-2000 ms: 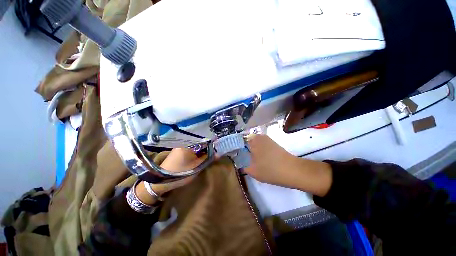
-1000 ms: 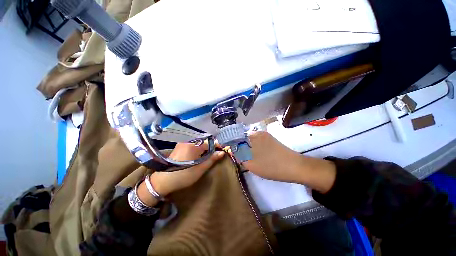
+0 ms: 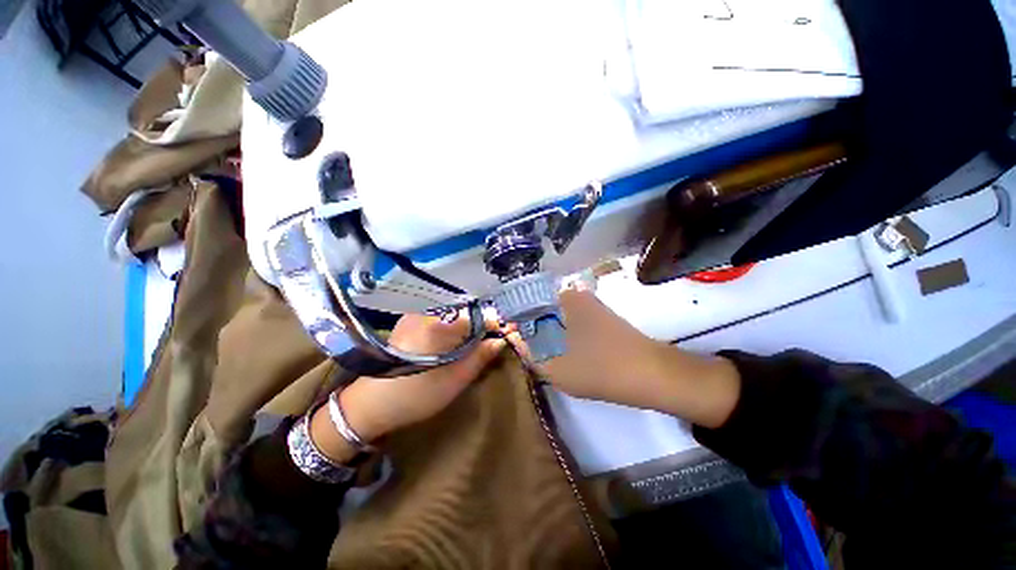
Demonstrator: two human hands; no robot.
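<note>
The tan garment [image 3: 468, 468] hangs from the needle area over the table's front edge. A zipper tape [image 3: 557, 445] with a line of shiny teeth runs down its right edge. My left hand [image 3: 429, 373] holds the cloth just left of the needle area, fingertips on the edge, partly behind the curved metal guard [image 3: 323, 301]. My right hand [image 3: 596, 351] is at the right of the needle area, its fingers partly hidden by the grey ribbed knob [image 3: 526, 298] and the blue-grey guard [image 3: 544, 337]. The needle and presser foot are hidden, and the right hand's grip cannot be made out.
The white machine head [image 3: 446, 123] fills the upper middle. A dark flat object [image 3: 735, 217] is held to it by a black band [image 3: 936, 100]. Red scissors handles [image 3: 722, 273], a slim white bar [image 3: 883, 278] and a tan scrap [image 3: 944, 276] lie right. More garment cloth [image 3: 167, 367] is heaped left.
My left hand's fingertips have come closer to the zipper edge at the needle area than two seconds ago. The machine appears shifted slightly right in view. My right hand stays nearly in place.
</note>
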